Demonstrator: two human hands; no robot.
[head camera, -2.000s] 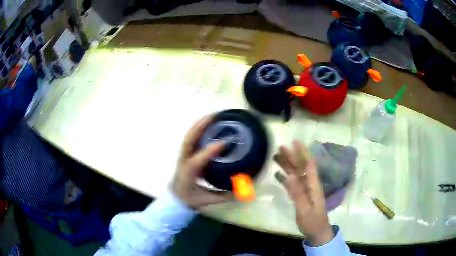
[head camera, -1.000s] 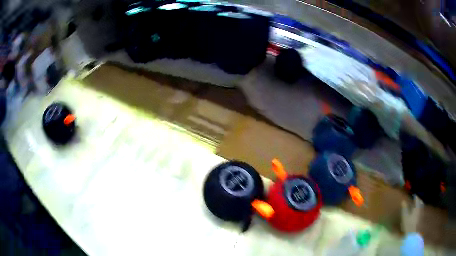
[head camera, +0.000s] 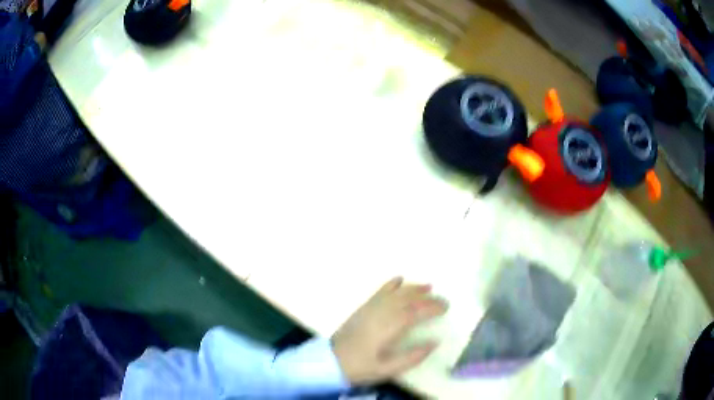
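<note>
My left hand (head camera: 387, 332) is over the front edge of the bench, empty, with its fingers apart. The grey and light purple cloth (head camera: 521, 316) lies on the bench just right of it, not touched. A black speaker (head camera: 476, 125) with an orange strap stands farther back, beside a red speaker (head camera: 570, 168) and a navy blue speaker (head camera: 626, 144). Another black speaker (head camera: 156, 19) stands at the far left end, cut by the top edge. My right hand is not in view.
A clear bottle (head camera: 626, 269) with a green nozzle lies at the right. Brown cardboard (head camera: 501, 58) runs along the far edge. More dark speakers stand behind it. A dark object (head camera: 701, 367) is cut off at the right edge. A person's blue clothing (head camera: 47, 125) is at the left.
The black speaker held in my left hand two seconds ago is gone from it; one now stands at the far left. The view has swung, and my right hand has left the picture.
</note>
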